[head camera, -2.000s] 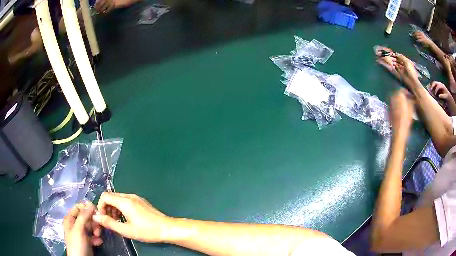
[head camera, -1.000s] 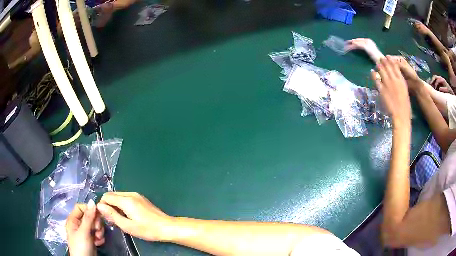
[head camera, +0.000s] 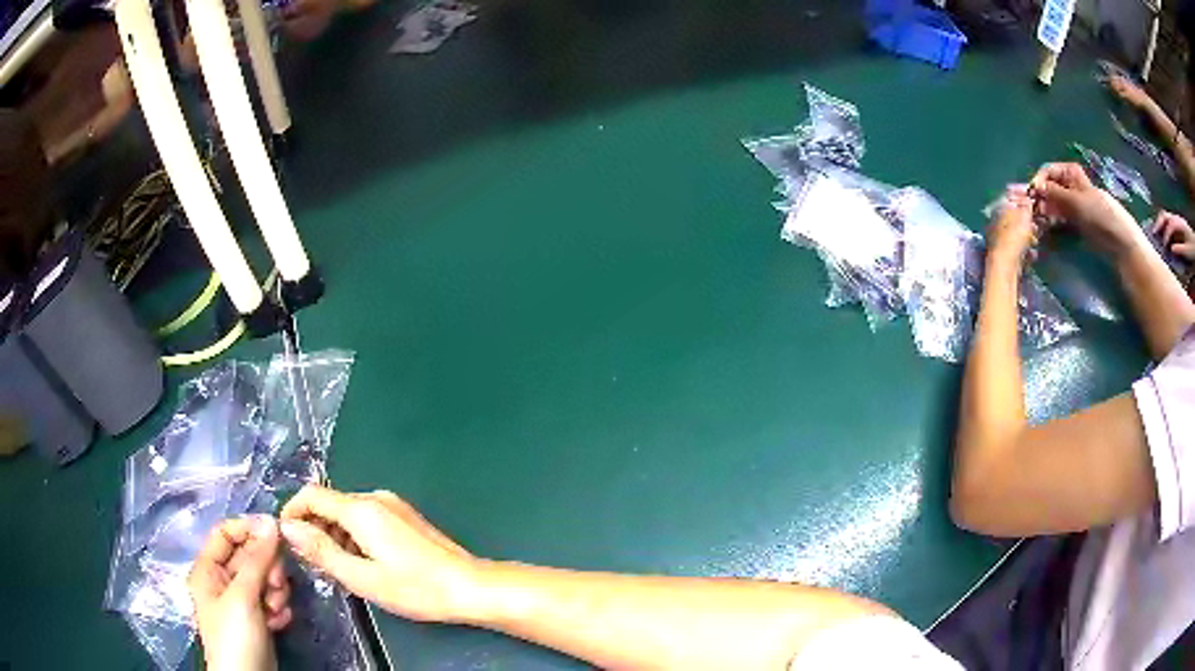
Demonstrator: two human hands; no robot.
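My left hand and my right hand are close together at the lower left, fingertips pinched and nearly touching. They pinch the upper edge of a clear zip bag, which shows below and between them over the seam strip. Its contents are too blurred to tell. A pile of clear bags lies on the green table just beyond and left of my hands, with small dark parts seen through the plastic. One flat bag in it reaches across the seam strip.
Grey rounded boxes stand at the left, beside white tubes with black ends and a yellow-green cable. Another bag pile lies at the right, near another person's hands. A blue bin is at the back.
The view has shifted slightly, moving the scene rightward. My hands keep nearly the same pinching pose. The other person's hands at the right have moved and come together over the far pile's right end.
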